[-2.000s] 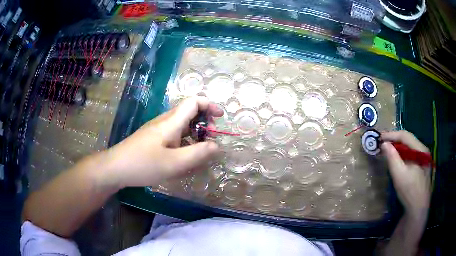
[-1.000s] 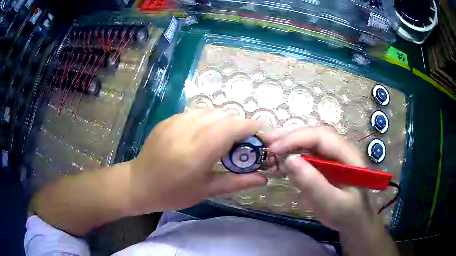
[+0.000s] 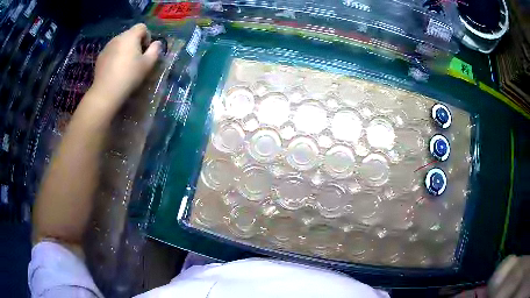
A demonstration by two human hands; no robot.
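My left hand reaches over the slotted blister tray at upper left. Its thumb and fingertips are at a dark speaker at the right end of the top row. Whether they grip it is hidden. Thin red leads show left of the hand. My right hand is blurred and cut off at the lower right edge. A small red piece shows beside it, too little to name. In the round-pocket blister tray, three speakers lie face up in a right-hand column.
Stacked trays stand at far left, with more clear trays along the back. A red label is at back left and a green label at back right. A white-rimmed round device and brown cardboard sheets are at upper right.
My hands have parted. The left moved up and left to the slotted tray; the right moved to the lower right edge. The speaker and red probe no longer show over the central tray.
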